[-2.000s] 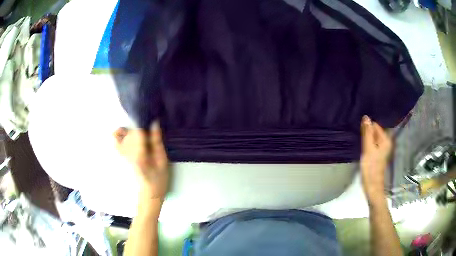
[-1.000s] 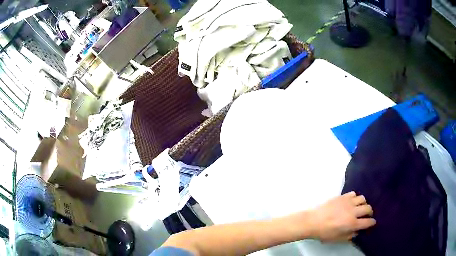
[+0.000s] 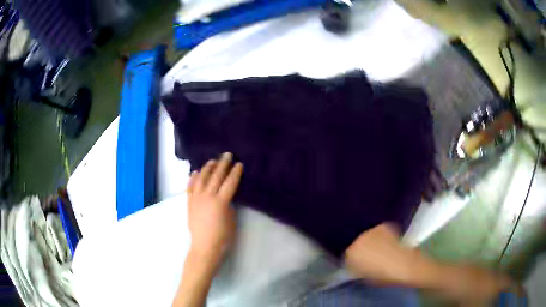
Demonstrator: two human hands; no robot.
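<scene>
A dark purple, near-black garment (image 3: 311, 150) lies spread over the white pressing board (image 3: 137, 258), with a small paler patch near its far left corner. My left hand (image 3: 212, 195) lies palm down at the garment's near left edge, fingers slightly apart, the fingertips on the cloth. My right hand (image 3: 377, 252) is at the garment's near right edge. It is blurred and its fingers do not show, so its grip cannot be told. The steam iron (image 3: 485, 135), with a tan handle, stands at the right on the grey pad (image 3: 446, 90).
A blue support arm (image 3: 137, 132) stands at the board's left, and a second blue bar (image 3: 251, 21) runs along the far side. Cream cloth (image 3: 36, 252) is heaped at lower left. A black cord (image 3: 527, 198) hangs at the right beside the iron.
The camera has turned from the basket side to the board and iron. My right hand, out of view one second ago, shows again. The garment's solid cloth now lies spread out across the board.
</scene>
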